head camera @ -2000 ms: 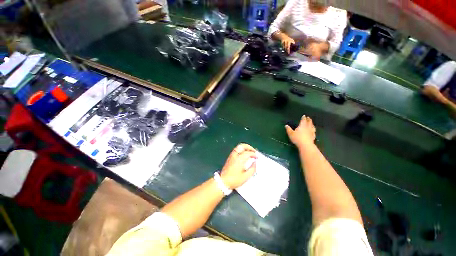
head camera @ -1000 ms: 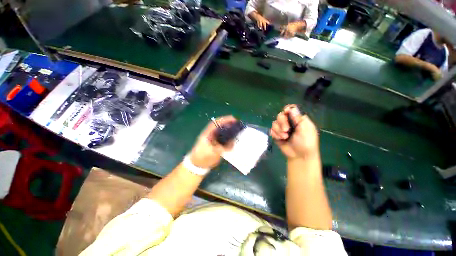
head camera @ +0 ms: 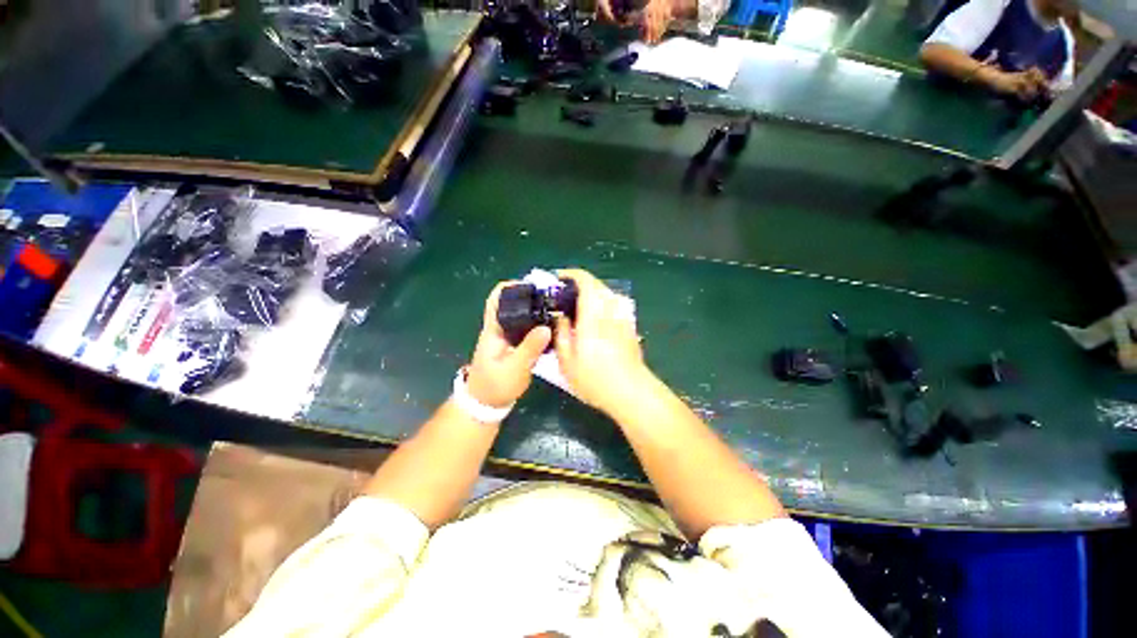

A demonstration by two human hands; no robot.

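Note:
A black power adapter [head camera: 519, 312] is held up between my two hands over the bench, its dark cord bundled against it. My left hand [head camera: 501, 358] grips the adapter's left side. My right hand [head camera: 599, 339] grips the cord bundle side, with the fingers around it. White sheets [head camera: 556, 370] lie flat under my hands and are mostly hidden by them. Whether anything else is between the fingers cannot be told.
Bagged adapters [head camera: 264, 268] lie on a printed white board [head camera: 281, 361] at left. Loose adapters [head camera: 894, 359] lie on the bench at right. A blue bin [head camera: 1022, 580] is below the right edge, a carton [head camera: 249, 530] lower left. Two people work across the belt [head camera: 798, 206].
My right hand has come in from the belt with a black item and now meets my left hand at the adapter. The view has shifted, and the blue bin shows now.

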